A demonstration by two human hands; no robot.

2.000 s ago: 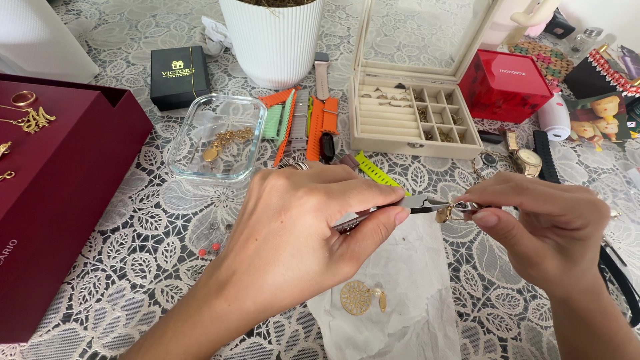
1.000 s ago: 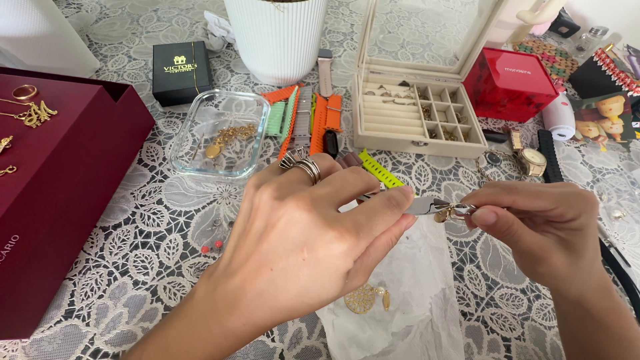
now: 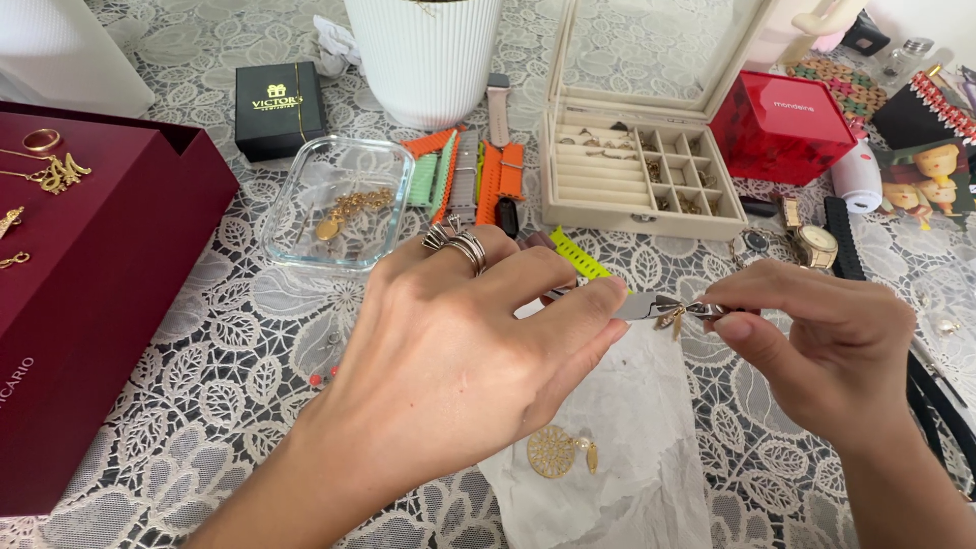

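Observation:
My left hand (image 3: 473, 335), with silver rings on one finger, grips a flat metal tool (image 3: 637, 306), whose kind I cannot tell. Its tip meets a small gold-coloured jewelry piece (image 3: 671, 314) with dangling parts. My right hand (image 3: 808, 335) pinches a second slim metal tool (image 3: 705, 309) at the same piece, from the right. Below the hands, a round gold filigree pendant (image 3: 550, 451) with a pearl and a small gold drop lies on crumpled white tissue (image 3: 625, 488). A glass dish (image 3: 339, 259) behind my left hand holds a gold chain with a round pendant.
A dark red box (image 3: 114, 252) with gold jewelry stands left. Behind are a black gift box (image 3: 278, 110), a white ribbed pot (image 3: 423, 61), watch straps (image 3: 492, 179), an open jewelry box (image 3: 644, 221) and a red box (image 3: 785, 126). A gold watch (image 3: 816, 245) lies right.
My left hand has turned so its back and rings show more, and it hangs over more of the tissue's upper left. Both hands still hold the tools together at the small gold piece.

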